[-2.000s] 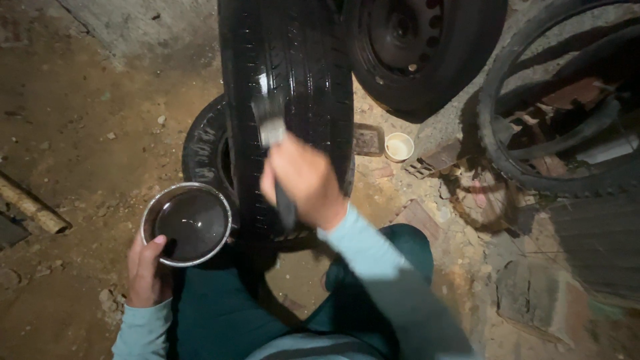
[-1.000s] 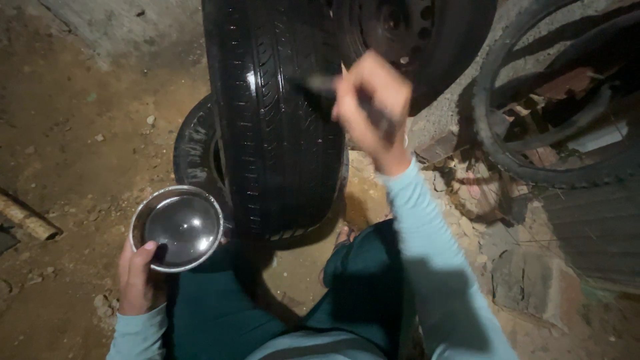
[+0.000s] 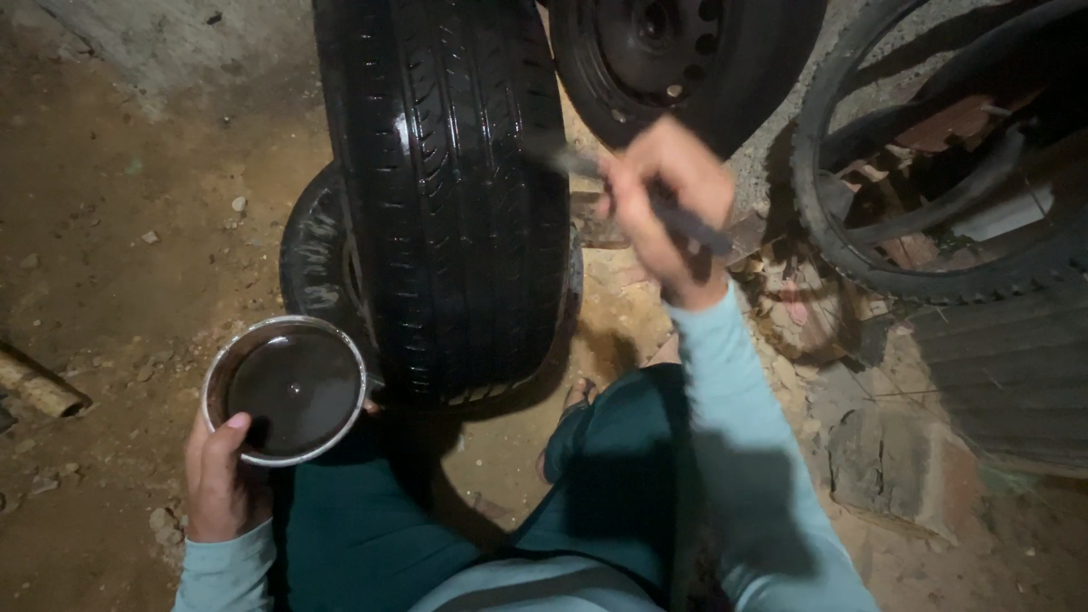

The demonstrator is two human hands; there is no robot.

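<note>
My left hand (image 3: 223, 480) grips a round metal bowl (image 3: 367, 387) by its side, thumb over the rim. Dark liquid (image 3: 297, 382) fills much of it. My right hand (image 3: 671, 208), blurred by motion, is closed around the dark handle of a paintbrush (image 3: 693, 229). The blurred bristles are at the right edge of the tread of a black car tire (image 3: 459, 221), which stands upright before me; whether they touch it I cannot tell. Its tread looks wet and shiny in places. Another tire (image 3: 314, 246) lies low behind it on the left, partly hidden.
A tire on a steel wheel (image 3: 680, 59) is at the top right of the upright one. Farther right lean a knobby bicycle tire (image 3: 807, 195) and a corrugated sheet (image 3: 1011, 374). A broken block (image 3: 884, 467) lies at the lower right, a bamboo piece (image 3: 42, 382) on the dirt floor at left.
My right hand with the brush has moved from over the middle of the tread to the tire's right side. My left hand still holds the bowl at the lower left.
</note>
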